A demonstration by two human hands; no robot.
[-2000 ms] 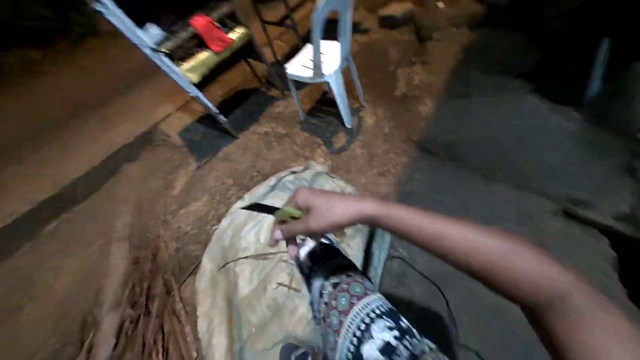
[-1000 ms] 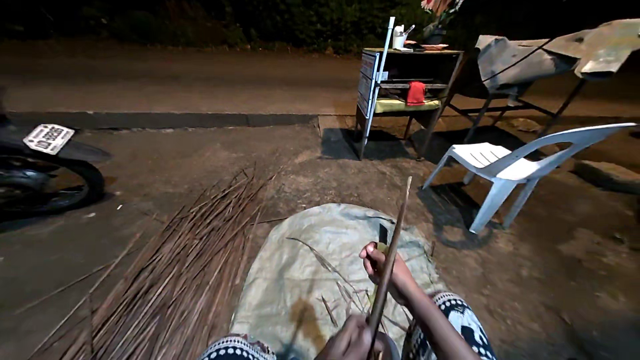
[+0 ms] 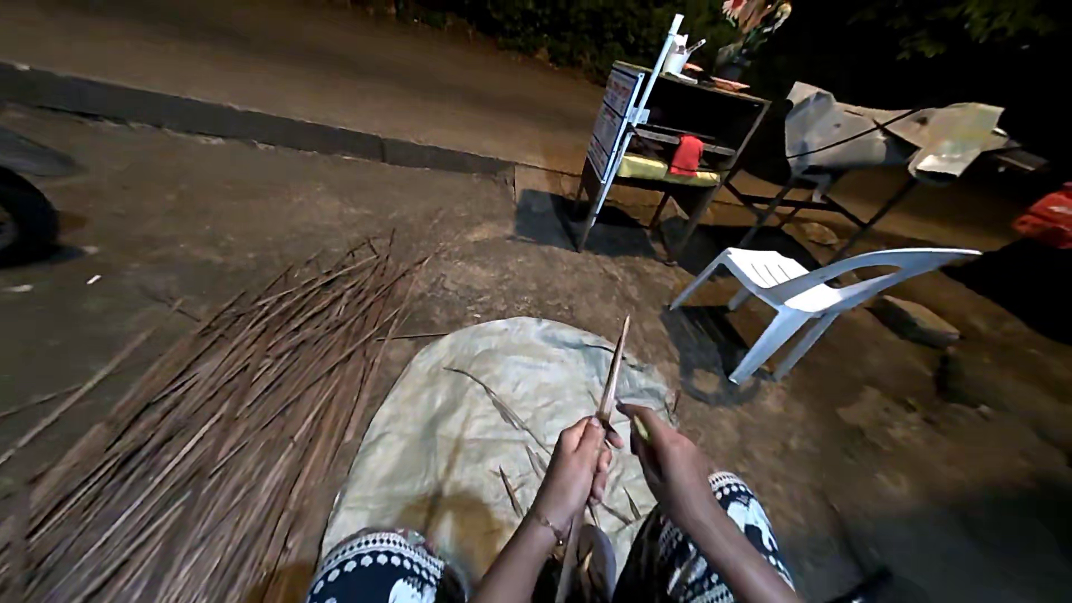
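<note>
My left hand [image 3: 578,465] is closed around a long brown dried palm frond strip [image 3: 615,368], whose pointed tip rises above the fist while its lower part runs down between my knees. Close on the right, my right hand [image 3: 666,456] grips a knife by its yellow-green handle [image 3: 641,427]; the blade is mostly hidden, its dark end near the strip. Beneath both hands lies a pale woven plastic sheet [image 3: 502,377] with a few dry slivers [image 3: 509,492] scattered on it.
A large pile of dry brown strips [image 3: 226,402] lies to the left. A white plastic chair [image 3: 804,289] stands at the right, before a metal-framed stand [image 3: 720,105] with a red cloth [image 3: 687,156]. A wheel [image 3: 21,218] shows at the left edge, and a concrete curb [image 3: 251,130] runs behind.
The view has swung widely since the oldest frame. Since one second ago, my left hand has moved up the strip, close to my right hand, which still holds the knife.
</note>
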